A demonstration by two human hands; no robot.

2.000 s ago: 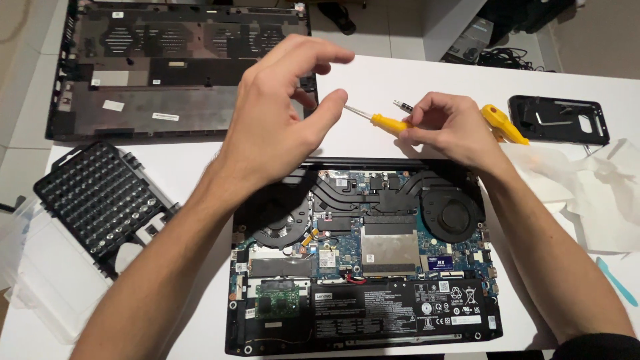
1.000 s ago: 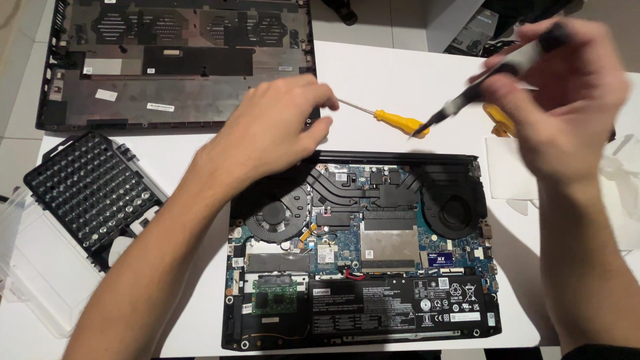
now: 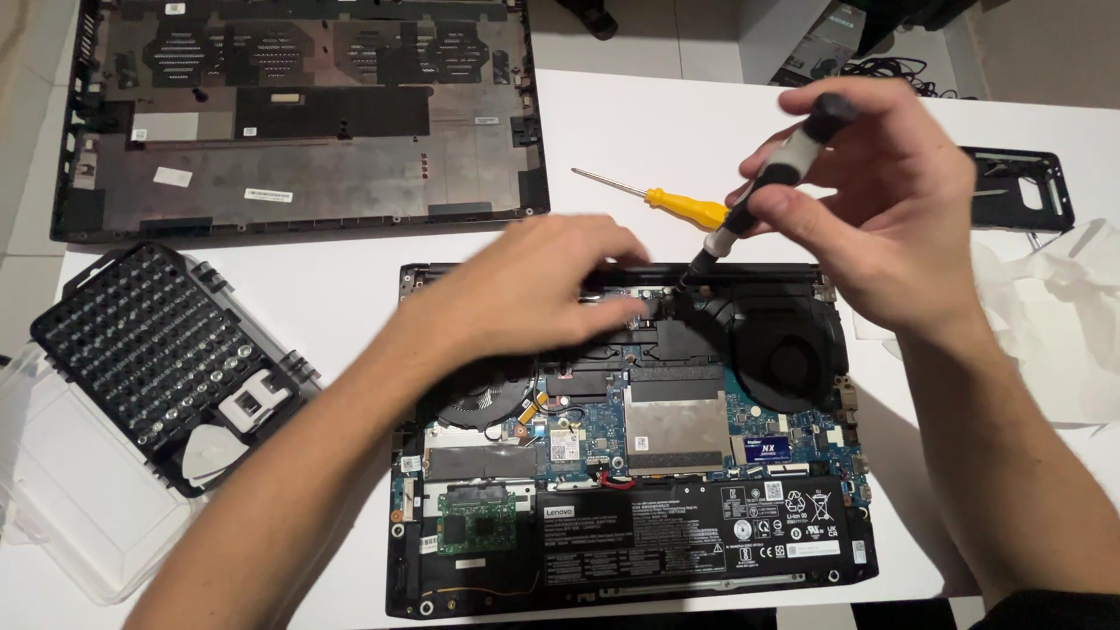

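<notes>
My right hand [image 3: 875, 201] grips a black and grey precision screwdriver [image 3: 774, 175], tilted, its tip down at the top edge of an opened laptop [image 3: 674, 429], near the heatsink. Over the laptop's upper left part is my left hand [image 3: 560, 284], fingers apart, thumb close to the tip; no object shows in it. It partly hides the left fan [image 3: 481, 394]. The right fan [image 3: 783, 354] lies below my right hand. A Lenovo battery [image 3: 674, 534] fills the laptop's lower part. Behind the laptop, a yellow-handled screwdriver [image 3: 687, 207] lies on the white table, its handle end partly hidden.
A laptop bottom cover [image 3: 341, 179] lies at the back left. An open bit case [image 3: 166, 324] with a clear lid [image 3: 79, 499] is at the left. At the right are a black phone case [image 3: 1019, 188] and crumpled white tissue [image 3: 1059, 306].
Two seconds ago my right hand was at the yellow screwdriver; that now lies on the table. The black and grey screwdriver, raised a second ago, now points down at the laptop. My left hand has come down over it.
</notes>
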